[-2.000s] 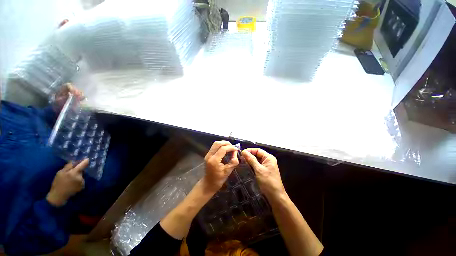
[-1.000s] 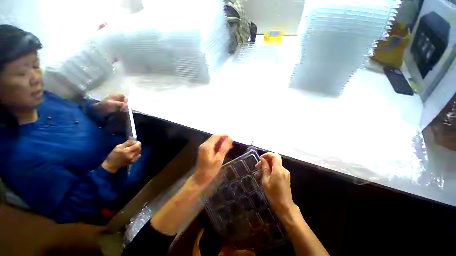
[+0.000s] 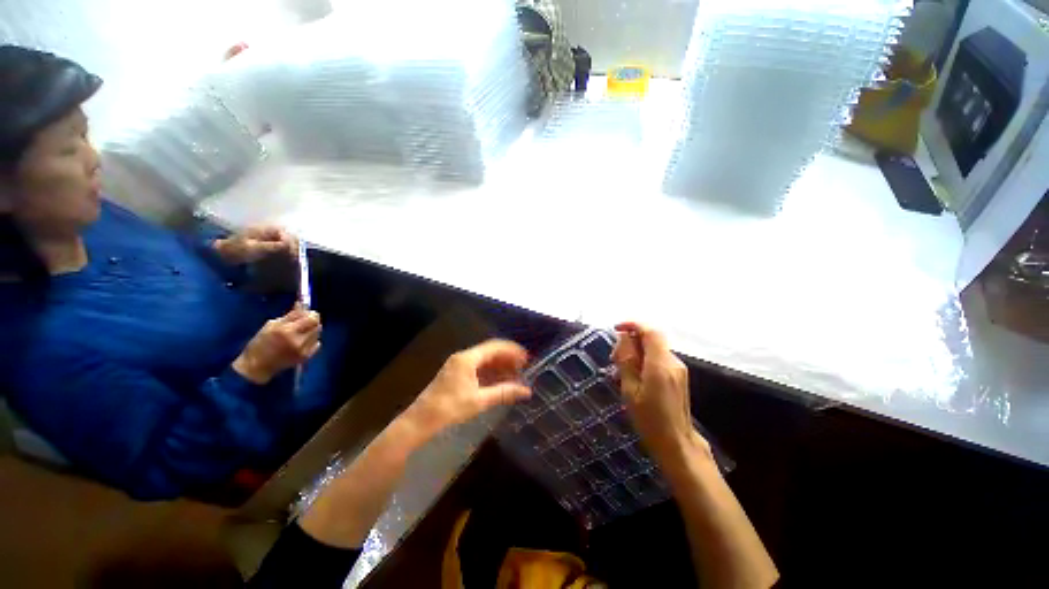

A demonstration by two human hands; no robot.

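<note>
A clear compartment tray (image 3: pixel 581 420) with a grid of square pockets is over my lap, below the table's front edge. My right hand (image 3: pixel 653 385) pinches its upper right corner between thumb and fingers. My left hand (image 3: pixel 474 385) is beside the tray's upper left edge, fingers apart and slightly blurred. I see nothing held in it. I cannot make out whether any film lies on the tray.
A co-worker in blue (image 3: pixel 138 334) sits at left, holding a tray edge-on. An open carton (image 3: pixel 357 426) with clear film stands between us. The white table (image 3: pixel 552 230) bears a tall tray stack (image 3: pixel 771 109), long tray stacks (image 3: pixel 380 98), a phone (image 3: pixel 909 182) and a printed carton (image 3: pixel 998 104).
My left hand has moved left and down, away from the tray's top corner. My right hand and the tray have shifted right, and the tray's grid shows more fully than two seconds ago.
</note>
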